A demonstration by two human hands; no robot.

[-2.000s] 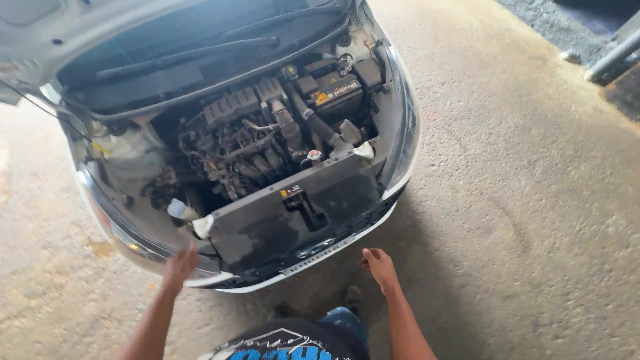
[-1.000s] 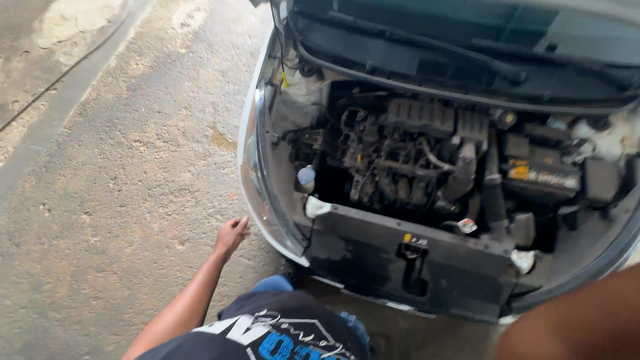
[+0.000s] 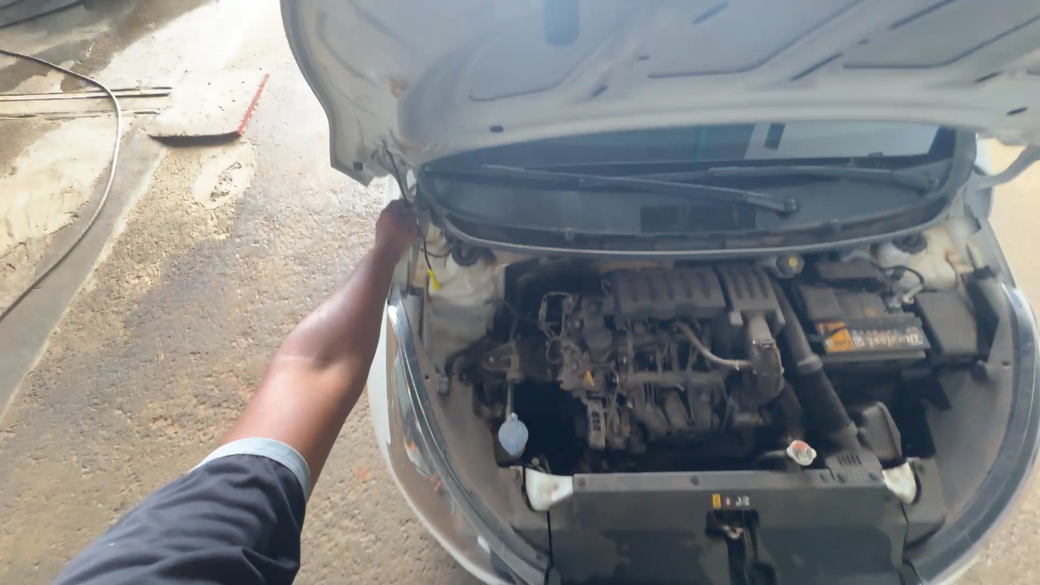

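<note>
My left hand [image 3: 397, 224] is stretched out to the rear corner of the engine bay, beside the windshield's edge. Its fingers are at a thin dark rod or cable [image 3: 396, 171] that runs up to the underside of the raised hood [image 3: 561, 73]; whether they are closed around it is too small to tell. A yellow-tipped piece [image 3: 433, 279] hangs just below the hand. My right hand is out of view. The car's engine [image 3: 650, 357] lies exposed, with a battery [image 3: 873, 335] on its right and a white-blue reservoir cap [image 3: 513, 435] at front left.
Wiper arms [image 3: 650, 185] cross the base of the windshield [image 3: 682, 150]. The radiator cap [image 3: 801, 452] sits behind the front panel [image 3: 634, 528]. On the concrete floor at left lie a hose [image 3: 114, 154] and a flat board with a red edge [image 3: 211, 106].
My left hand has moved from beside the headlight up to the hood's hinge corner. My right arm has left the view. The view has shifted to show more of the raised hood.
</note>
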